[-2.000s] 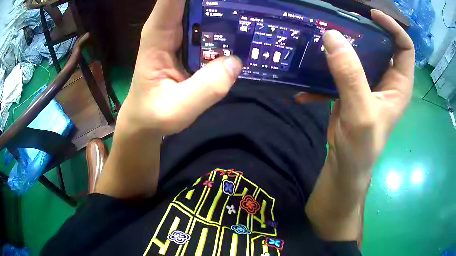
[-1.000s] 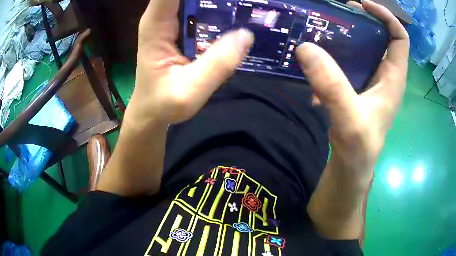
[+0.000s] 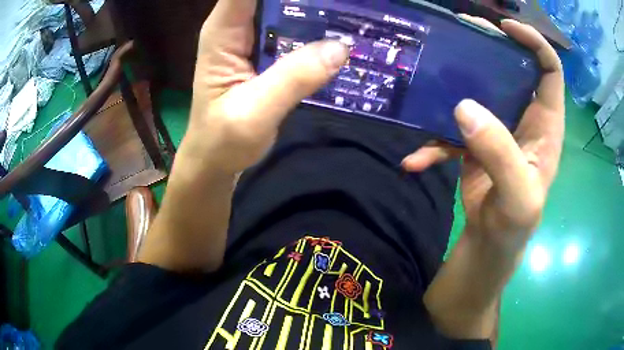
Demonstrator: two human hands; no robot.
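Note:
A dark smartphone is held sideways at the top of the view, its top edge partly cut off by the frame. Its screen shows a purple-blue menu with small pictures on the left part and a plain dark blue area on the right. My left hand grips the phone's left end, its thumb over the menu pictures. My right hand grips the right end, its thumb at the lower right of the screen and one fingertip showing below the phone. The fingers behind the phone are mostly hidden.
A wooden armchair stands at left with a blue plastic bag on it. A whitish heap lies at upper left, more blue plastic at upper right. The floor is shiny green. A black T-shirt with yellow lines is below.
The right thumb has moved right and down from the middle of the screen. The left thumb stays over the left part. The menu picture has changed, leaving the right part plain.

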